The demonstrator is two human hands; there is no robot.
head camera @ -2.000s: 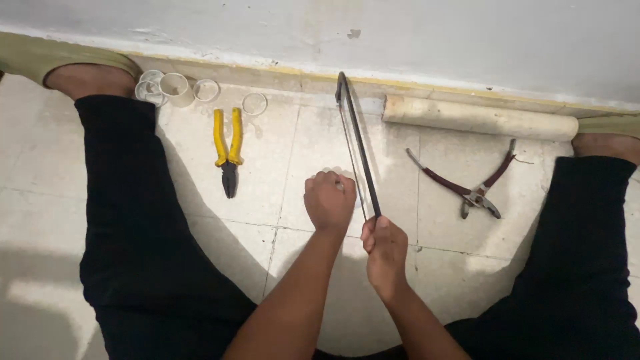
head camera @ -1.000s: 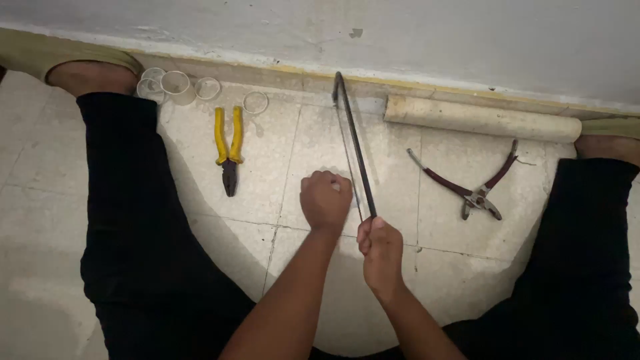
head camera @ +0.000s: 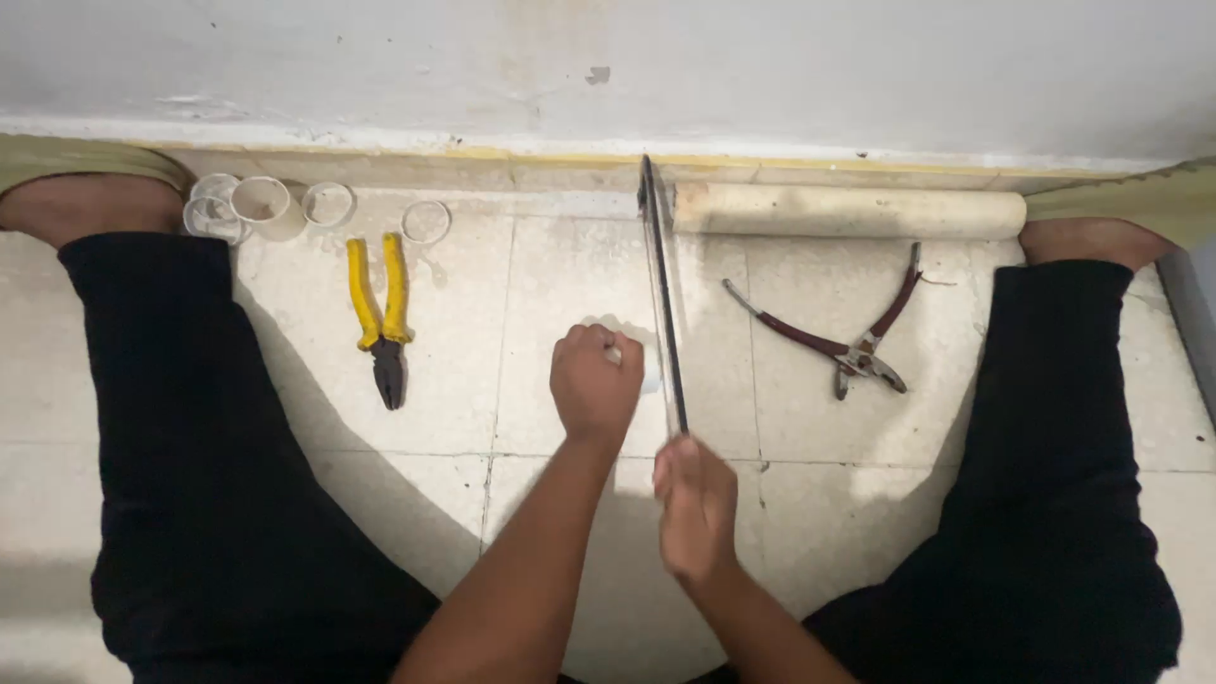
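My right hand [head camera: 696,503] is closed on the near end of a hacksaw [head camera: 663,294], whose dark frame points away from me toward the wall. Just left of the blade, my left hand [head camera: 597,380] is shut on a small white piece [head camera: 650,370], perhaps plastic pipe; most of it is hidden by the fingers. Combination pliers with yellow handles [head camera: 380,304] lie on the floor to the left. Slip-joint pliers with dark red handles [head camera: 850,342] lie spread apart on the right.
A length of off-white pipe [head camera: 845,211] lies along the wall [head camera: 380,76] at the right. Several cut white rings [head camera: 426,222] and a short pipe piece [head camera: 268,207] sit at the back left. My legs in black trousers [head camera: 161,427] flank the tiled floor [head camera: 399,513].
The hacksaw has swung to a slightly different slant, its far end more to the right-hand side than before. The left hand stays in nearly the same spot. Both pliers have not moved.
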